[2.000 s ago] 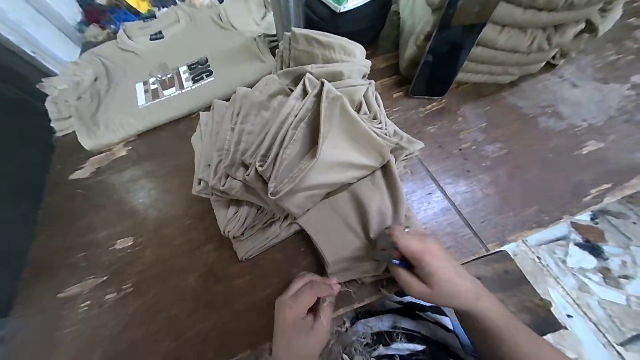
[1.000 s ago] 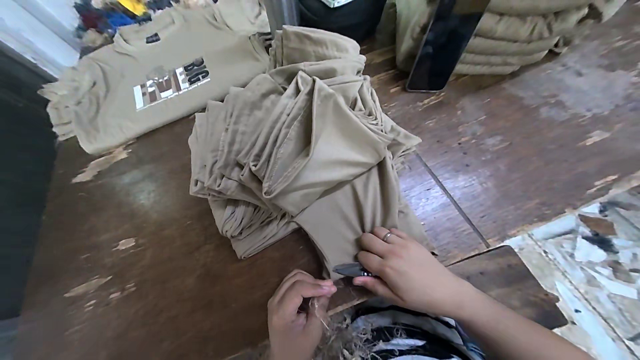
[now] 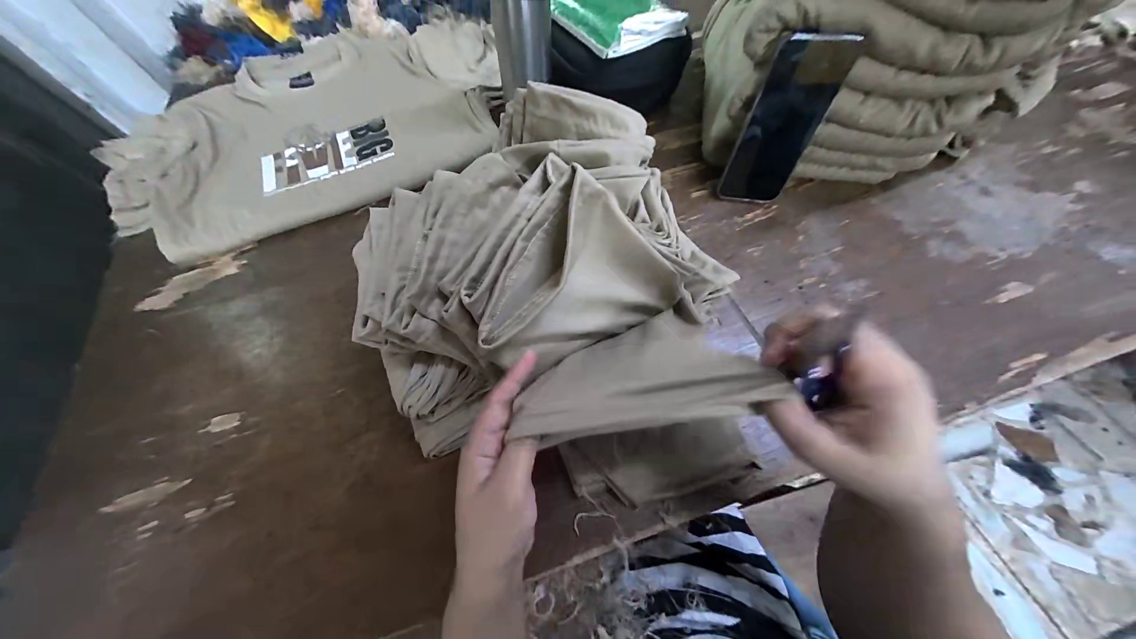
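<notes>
A pile of khaki fabric pieces (image 3: pixel 444 266) lies on the brown wooden table, folded and layered. The top piece's near end (image 3: pixel 639 382) is stretched between both hands. My left hand (image 3: pixel 501 470) grips its left corner, thumb and a finger on either side of the cloth. My right hand (image 3: pixel 856 390), blurred by motion, pinches the right corner. A small dark tool (image 3: pixel 824 382) also sits in the right hand; the blur hides its kind. Below the stretched cloth, more khaki layers (image 3: pixel 666 461) rest at the table's edge.
A khaki T-shirt with a printed front (image 3: pixel 311 160) lies at the back left. A metal post (image 3: pixel 522 44) stands behind the pile. A phone (image 3: pixel 785 115) leans on a stack of folded khaki cloth (image 3: pixel 923 98). Loose threads (image 3: pixel 586 595) hang near the table's front edge.
The right hand has moved right and away from the table's front edge, pulling the cloth corner out. The left hand has moved up from the threads onto the cloth's left corner.
</notes>
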